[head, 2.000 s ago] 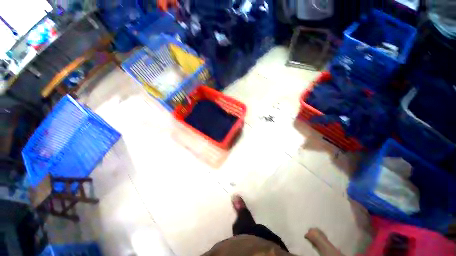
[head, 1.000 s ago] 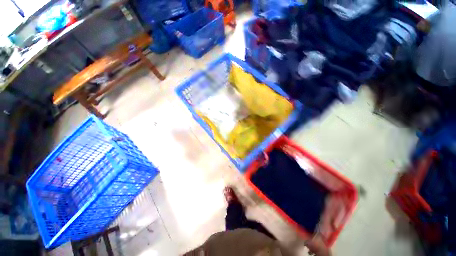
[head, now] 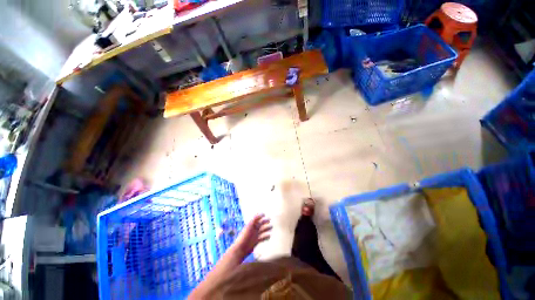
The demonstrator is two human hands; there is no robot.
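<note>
My left hand is in view low in the centre, fingers apart and holding nothing. It is beside the right side of a blue lattice crate; touch cannot be told. The crate looks empty and is cut off by the lower edge. At the lower right, another blue crate holds a yellow woven sack and a whitish sheet or sack. My right hand is not in view.
An orange-brown bench stands ahead, before a long worktable. A blue crate with some contents and a red-orange stool are at the back right. My foot is on the tiled floor.
The view has turned left and moved closer to the empty blue crate. The yellow-sack crate now lies at the lower right; the red basket has left view. My left hand has come into view.
</note>
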